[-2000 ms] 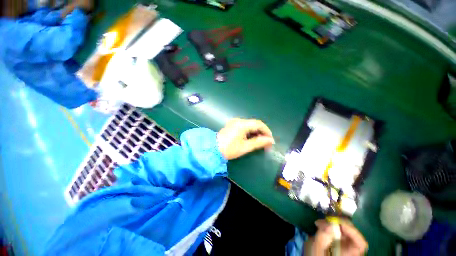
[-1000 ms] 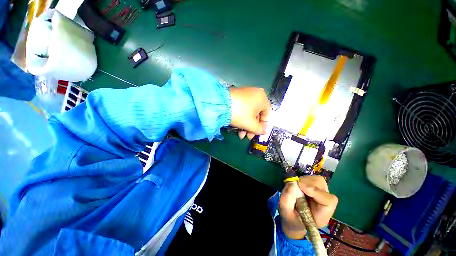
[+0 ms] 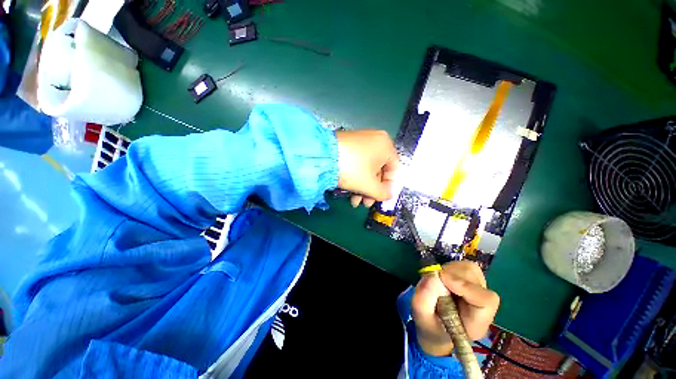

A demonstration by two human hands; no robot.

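Note:
An opened tablet [image 3: 482,141] lies on the green bench, with a silver-white area, an orange strip across it and a dark mainboard [image 3: 437,226] at its near end. My right hand [image 3: 454,307] grips a wrapped soldering iron [image 3: 451,318] with a yellow collar. Its dark tip is at the left part of the mainboard, close to my left fingers. My left hand [image 3: 368,169] is at the tablet's near left edge with fingers curled together. Whether it pinches a thin wire or part is hidden by glare and the fingers.
A cup with silvery shreds [image 3: 589,252], a fan with a wire guard [image 3: 634,181] and a blue ribbed box [image 3: 619,318] stand right. A white roll [image 3: 89,74] is upper left. Small black wired parts [image 3: 201,87] and a white slotted tray [image 3: 111,148] also lie left.
The view has shifted since two seconds ago. My left hand has moved from beside the tablet to its near left edge, and the iron's tip has moved to the board's left part.

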